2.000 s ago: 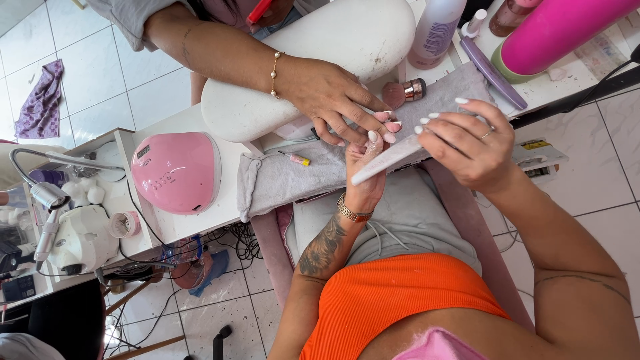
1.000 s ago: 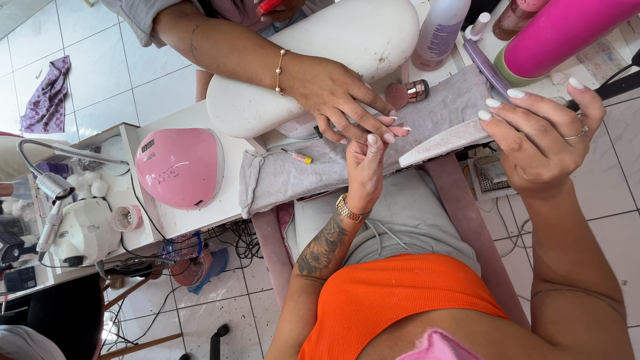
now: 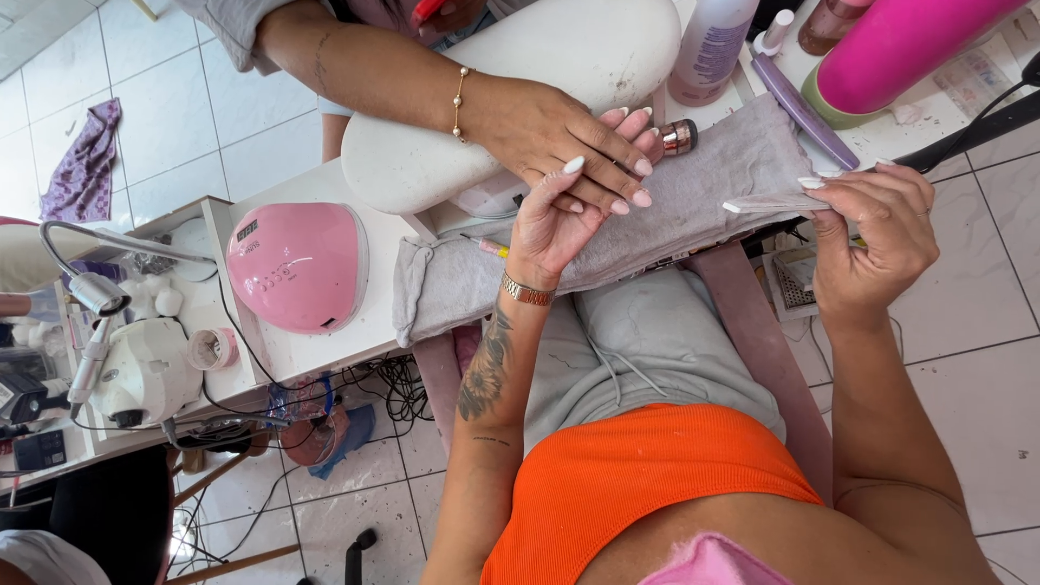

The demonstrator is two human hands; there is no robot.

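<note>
My left hand (image 3: 561, 215), palm up with a metal watch at the wrist, lies under the fingers of another person's hand (image 3: 561, 130) and supports them. That hand wears a beaded bracelet and rests palm down by the white armrest cushion (image 3: 520, 97). Off to the right, my right hand (image 3: 873, 223) holds a pale nail file (image 3: 772, 203) between thumb and fingers, apart from the other person's nails. Below the hands a grey towel (image 3: 707, 179) covers the table edge. A brush with a rose-gold handle (image 3: 678, 137) lies just beyond the fingertips.
Left of the towel sits a pink nail lamp (image 3: 296, 268); farther left are a white nail drill unit (image 3: 146, 374) and a small desk lamp (image 3: 99, 291). A liquid bottle (image 3: 711, 53), a purple file-shaped tool (image 3: 804, 110) and a pink tumbler (image 3: 902, 53) occupy the upper right.
The file in my right hand was against the other person's fingertips and has moved away to the right. The other person's fingers now lie flatter across my left hand.
</note>
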